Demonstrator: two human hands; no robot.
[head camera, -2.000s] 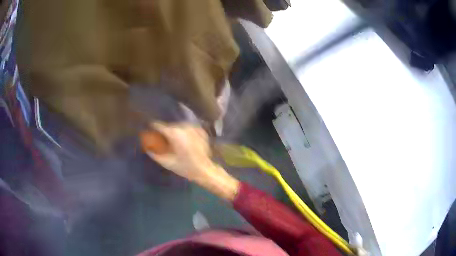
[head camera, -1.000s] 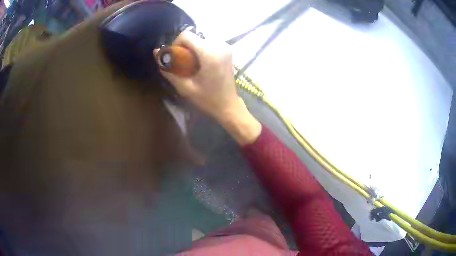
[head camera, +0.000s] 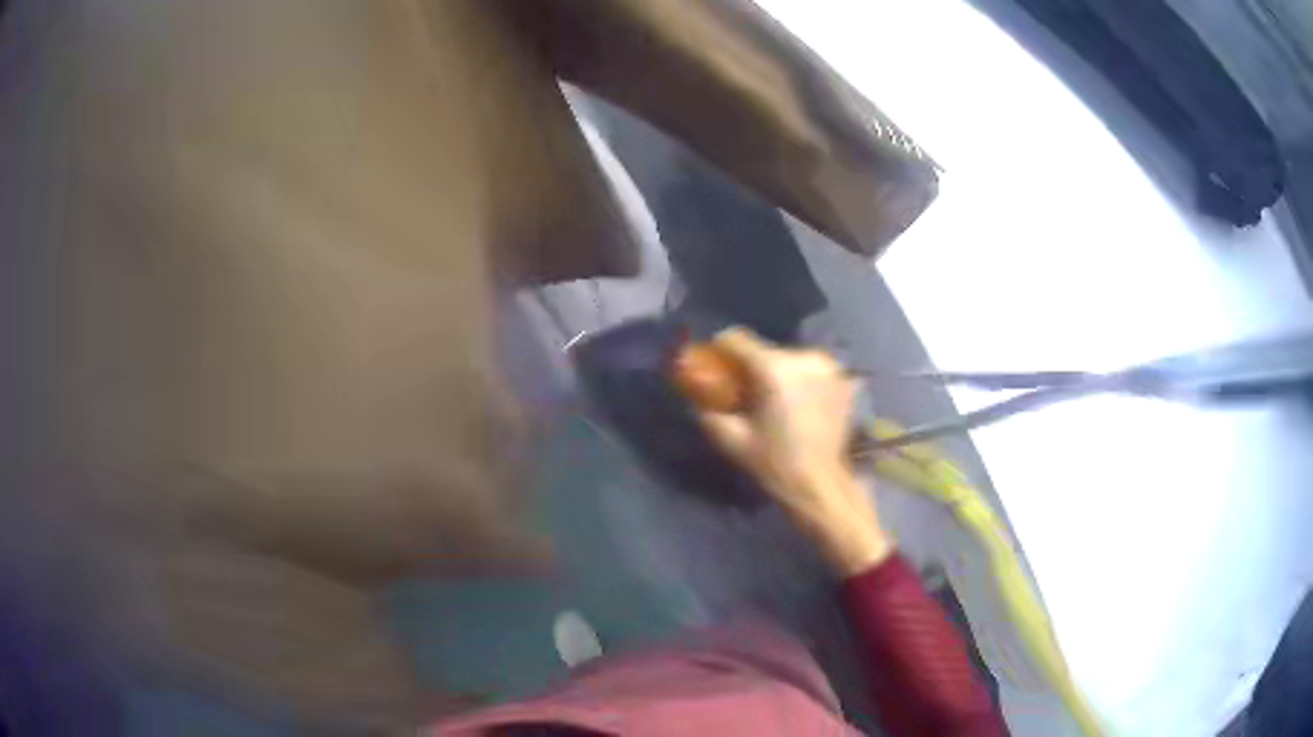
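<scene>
A brown coat (head camera: 288, 288) hangs large and blurred at the left, with a sleeve (head camera: 749, 115) reaching over the edge of the white table. My right hand (head camera: 785, 418) is closed around the orange handle of a dark steam iron (head camera: 648, 410). The iron is to the right of the coat, apart from its main cloth and below the sleeve. Yellow hoses (head camera: 1001, 554) and thin grey lines run from near the hand to the right. My left hand is not in view.
A white padded table (head camera: 1123, 475) fills the right side. A long dark padded shape (head camera: 1166, 101) lies beyond it at the upper right. The green floor (head camera: 490, 634) shows below the coat. Pink-red cloth (head camera: 677, 691) is at the bottom edge.
The iron was at the coat's upper part a second ago. My right hand has moved it down and right, off the cloth. The coat's sleeve now shows over the table edge.
</scene>
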